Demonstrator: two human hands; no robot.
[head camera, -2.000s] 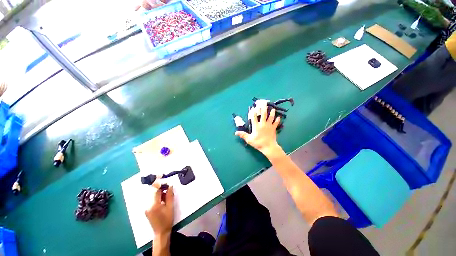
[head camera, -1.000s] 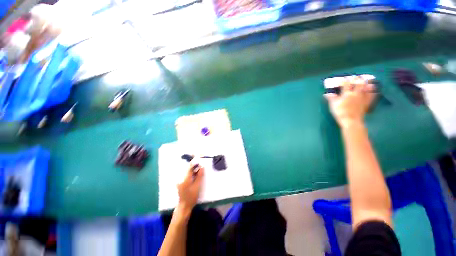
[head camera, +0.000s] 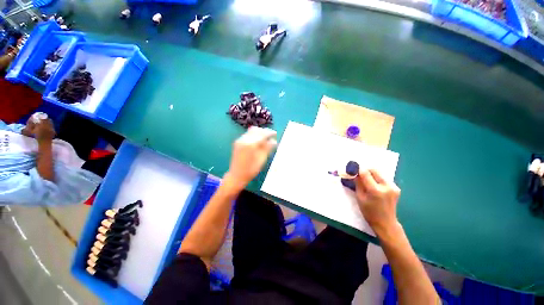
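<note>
My right hand (head camera: 378, 195) grips a toy figure (head camera: 345, 176) over the white work board (head camera: 304, 161). The figure's rounded black end and a small dark tip show; the rest is hidden by my fingers. A dark patch under it may be the black block, mostly covered. My left hand (head camera: 252, 156) is blurred, fingers curled, between the board's left edge and a loose heap of small dark parts (head camera: 250, 111); I cannot tell if it holds anything.
A purple round item (head camera: 353, 131) sits on cardboard (head camera: 382, 122) behind the board. A large blue tray (head camera: 170, 158) at left holds a row of finished figures (head camera: 113, 241). Several figures lie on the belt (head camera: 270, 38); more figures (head camera: 535, 179) lie far right. Another person (head camera: 45, 161) sits left.
The view has swung left. My right hand has come from the figures at the right to the board and holds a figure. My left hand has left the board and moved beside the dark heap.
</note>
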